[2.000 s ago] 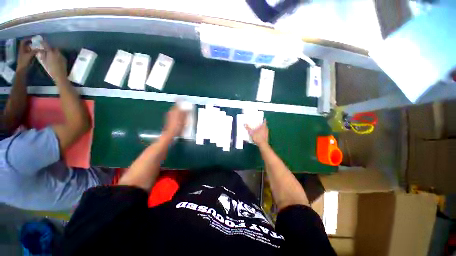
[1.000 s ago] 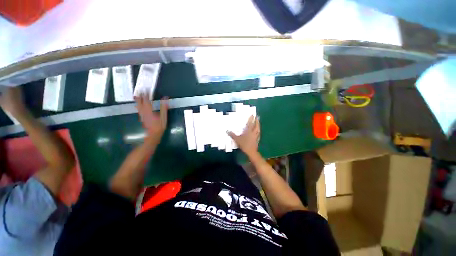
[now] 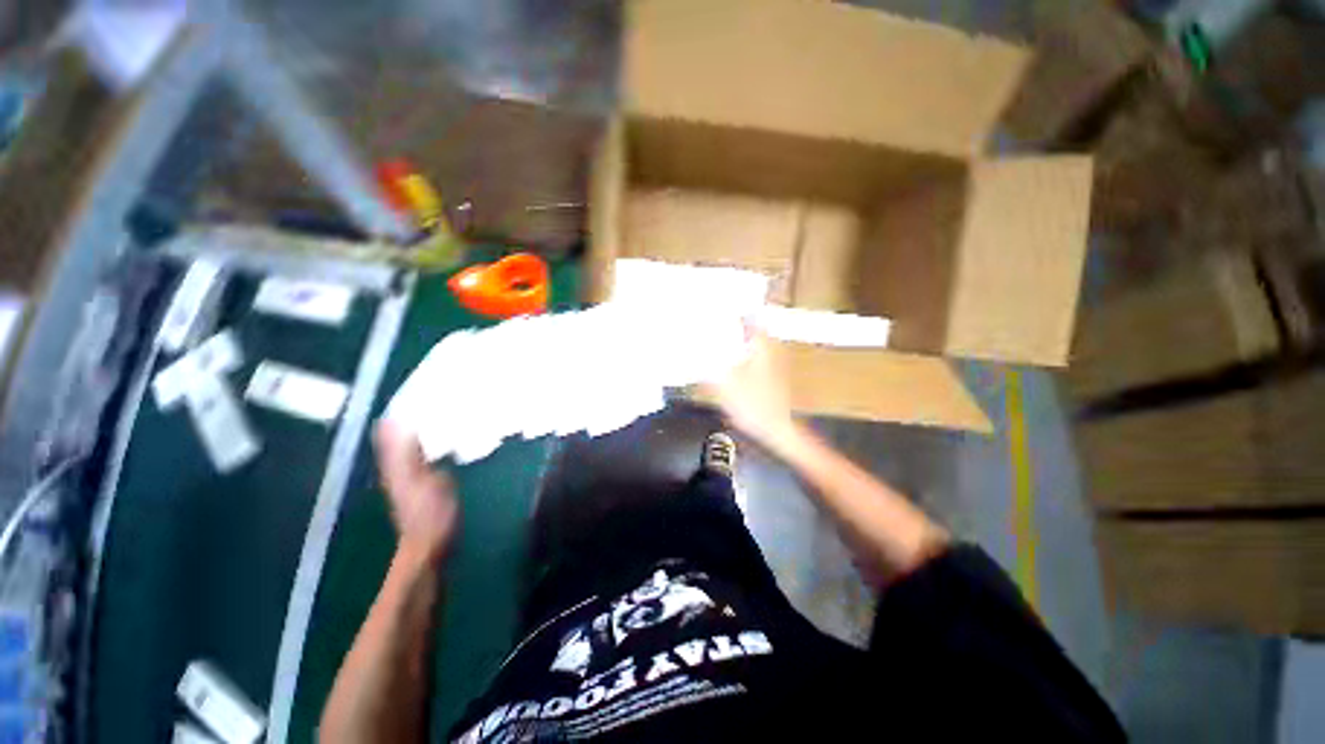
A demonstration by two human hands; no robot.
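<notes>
A row of small white product boxes (image 3: 538, 371) spans between my two hands, overexposed so single boxes are hard to tell apart. My left hand (image 3: 417, 487) presses the row's left end above the green bench. My right hand (image 3: 756, 381) holds the right end at the near side of an open carton (image 3: 814, 240). The carton's flaps are spread. A white strip, perhaps other unit boxes (image 3: 825, 327), shows inside its near edge.
An orange tape dispenser (image 3: 501, 285) sits at the end of the green bench (image 3: 189, 538). Loose white boxes (image 3: 298, 390) lie beyond the metal rail (image 3: 313, 545). Brown cartons (image 3: 1199, 451) are stacked at the right. A yellow floor line (image 3: 1022, 480) runs beside the open carton.
The view has turned right toward the open carton. My left hand has moved from near the loose boxes to the row's left end. The row is now longer and extends over to the carton.
</notes>
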